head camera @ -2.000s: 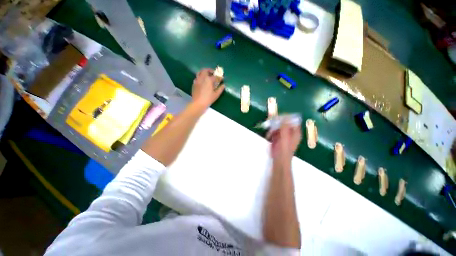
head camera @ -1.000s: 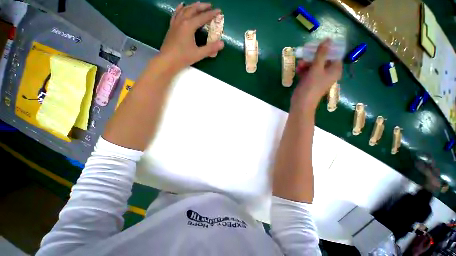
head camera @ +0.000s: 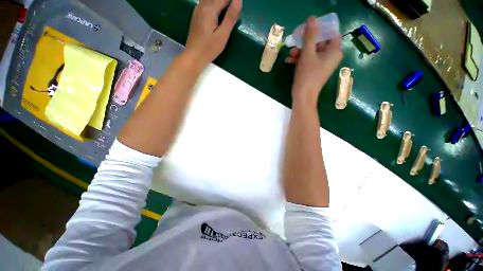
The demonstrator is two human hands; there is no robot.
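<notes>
My right hand (head camera: 318,58) holds a clear-white squeeze bottle (head camera: 324,29) on its side, its thin tip pointing left at a tan part (head camera: 271,48) on the green conveyor belt (head camera: 312,106). Whether the tip touches the part cannot be told. My left hand (head camera: 214,26) is over the belt at the top edge, partly cut off, with thumb and fingers apart; whether it holds anything cannot be told. Several more tan parts, such as one at the centre right (head camera: 344,88), lie spaced along the belt.
A white board (head camera: 233,137) lies between me and the belt. At left, grey packaging (head camera: 159,45) bears a folded yellow sheet (head camera: 79,90) and a pink part (head camera: 128,82). Blue pieces (head camera: 412,79) lie along the belt's far side. A person's dark head shows at lower right.
The view has shifted. My right hand has brought the bottle's tip to a tan part further left. My left hand now reaches the top edge, and the tan part formerly between its fingers no longer shows.
</notes>
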